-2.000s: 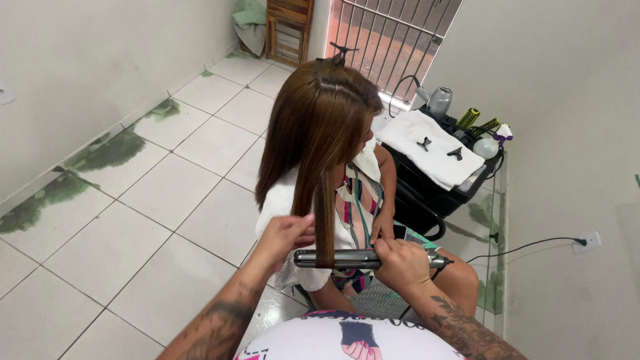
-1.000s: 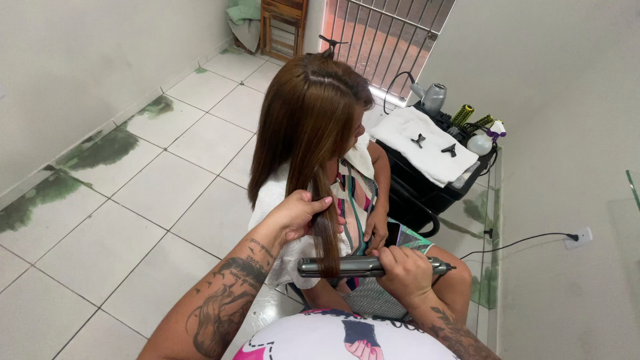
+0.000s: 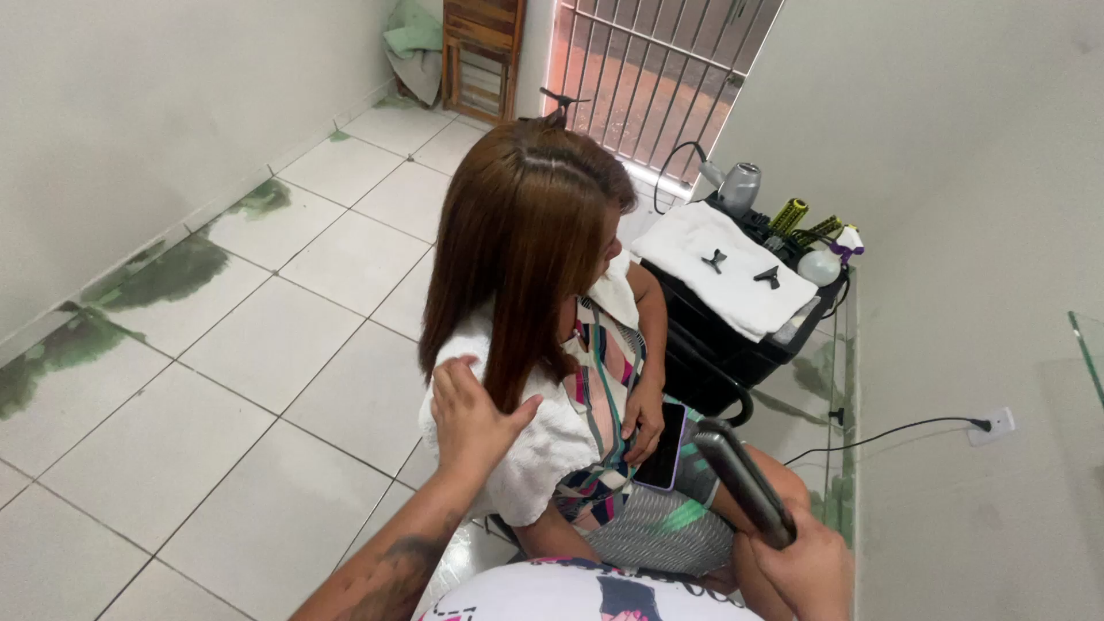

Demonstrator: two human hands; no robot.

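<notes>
A seated person with long, straight brown hair (image 3: 535, 233) faces away to the right, a white towel (image 3: 543, 448) over the shoulders and a black clip (image 3: 564, 100) at the crown. My left hand (image 3: 477, 423), fingers spread, is at the towelled shoulder beside the hair ends; whether it touches them I cannot tell. My right hand (image 3: 802, 552) grips a dark flat iron (image 3: 746, 483) by its handle, away from the hair and over the person's thigh. A phone (image 3: 662, 448) lies on the person's lap.
A black cart (image 3: 690, 341) at the right bears a folded white towel (image 3: 724, 259), two black clips, a hair dryer (image 3: 740, 185), yellow-and-black round brushes (image 3: 788, 216) and a spray bottle (image 3: 819, 266). A cord (image 3: 888, 429) runs to a wall outlet (image 3: 992, 427).
The flat iron has left the lock of hair and moved right in my right hand, now pointing up and away. My left hand has let go of the lock and moved lower and left.
</notes>
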